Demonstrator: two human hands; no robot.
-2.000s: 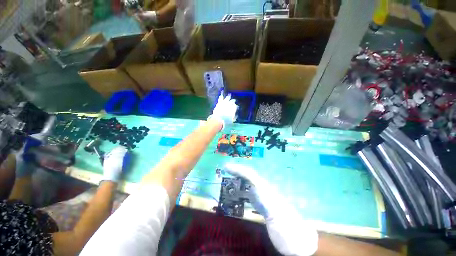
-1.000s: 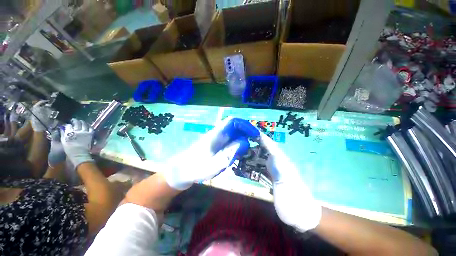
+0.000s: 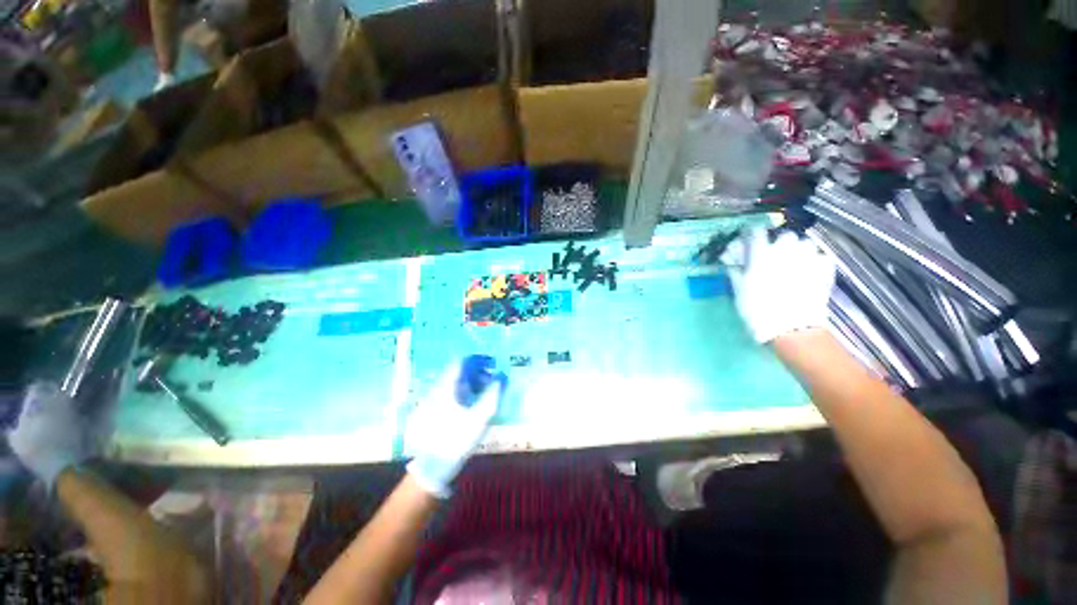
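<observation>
My left hand [image 3: 455, 416], in a white glove with blue fingertips, is low over the front of the turquoise board [image 3: 638, 390]; its fingers are curled and I cannot tell whether they hold anything. My right hand [image 3: 782, 287], in a white glove, is at the board's right end, over the tips of the silver metal profiles [image 3: 933, 260]. Its fingertips are near small black parts [image 3: 718, 246]; its grip is unclear. Two small dark blocks [image 3: 559, 356] lie right of my left hand. Small coloured parts [image 3: 506, 298] and black branched clips [image 3: 585, 267] lie mid-board.
A grey post [image 3: 670, 118] stands behind the board. A blue bin [image 3: 494, 206], silver hardware [image 3: 568, 207], a smartphone [image 3: 425, 171] and cardboard boxes [image 3: 437, 106] line the back. Round black parts [image 3: 213, 330] and a hammer [image 3: 183, 402] lie left, near a neighbour's gloved hand [image 3: 47, 434].
My hands were together over dark parts and are now apart. My right hand has moved right to the profiles; my left is lower at the board's front. The dark cluster between them is gone. The view has shifted.
</observation>
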